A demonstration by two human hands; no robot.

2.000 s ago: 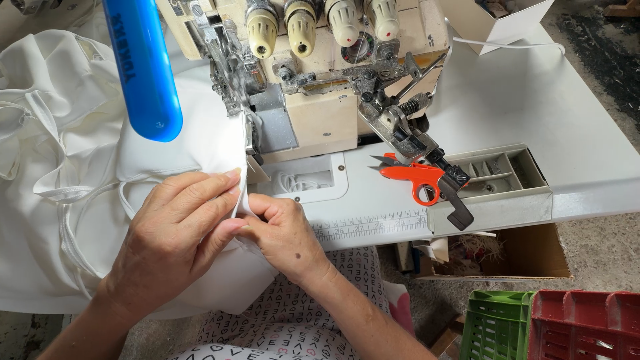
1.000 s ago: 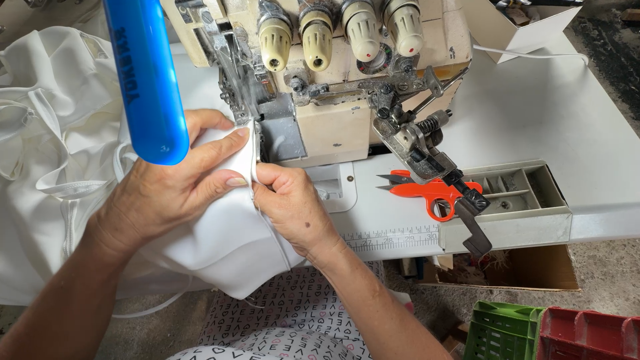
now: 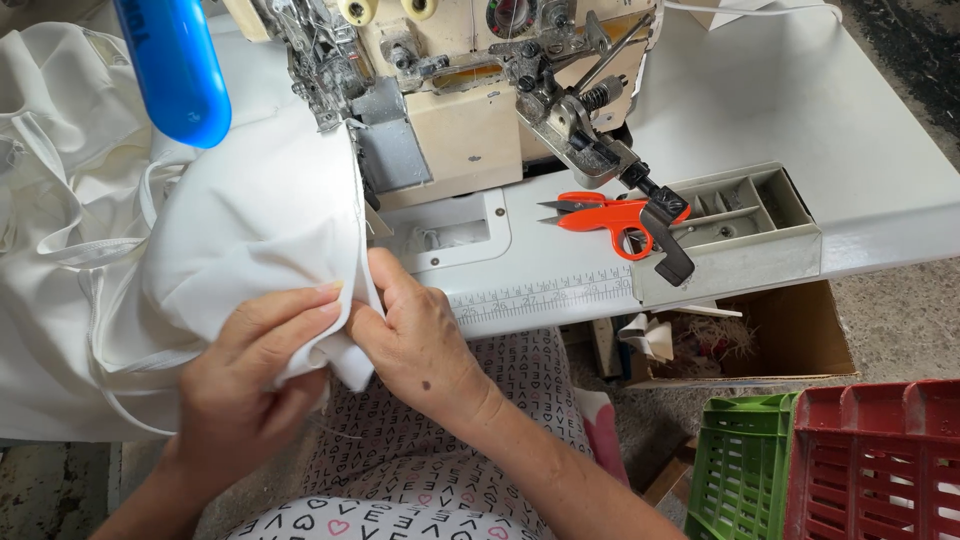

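Note:
White fabric [image 3: 247, 217] runs from the presser foot [image 3: 328, 116] of an overlock sewing machine [image 3: 457, 135] toward me, its layered edges lying together. My left hand [image 3: 255, 375] grips the fabric near its edge, fingertips on top and thumb hidden beneath. Close by on the right, my right hand [image 3: 420, 337] pinches the same edge between thumb and fingers. The blue, rounded machine part [image 3: 180, 75] hangs over the fabric at the upper left. Orange-handled thread snips [image 3: 607, 217] lie right of the hands, partly under a metal attachment with a black lever [image 3: 667, 240].
A grey compartment tray [image 3: 727, 259] sits at the table's front edge, beside a printed ruler [image 3: 540, 296]. More white fabric with straps [image 3: 67, 262] is heaped at left. Below the table are a cardboard box [image 3: 802, 337], a green crate [image 3: 742, 465] and a red crate [image 3: 877, 450].
Both hands have moved away from the presser foot, down along the fabric edge toward my body. A longer stretch of the edge now shows between the foot and my fingers.

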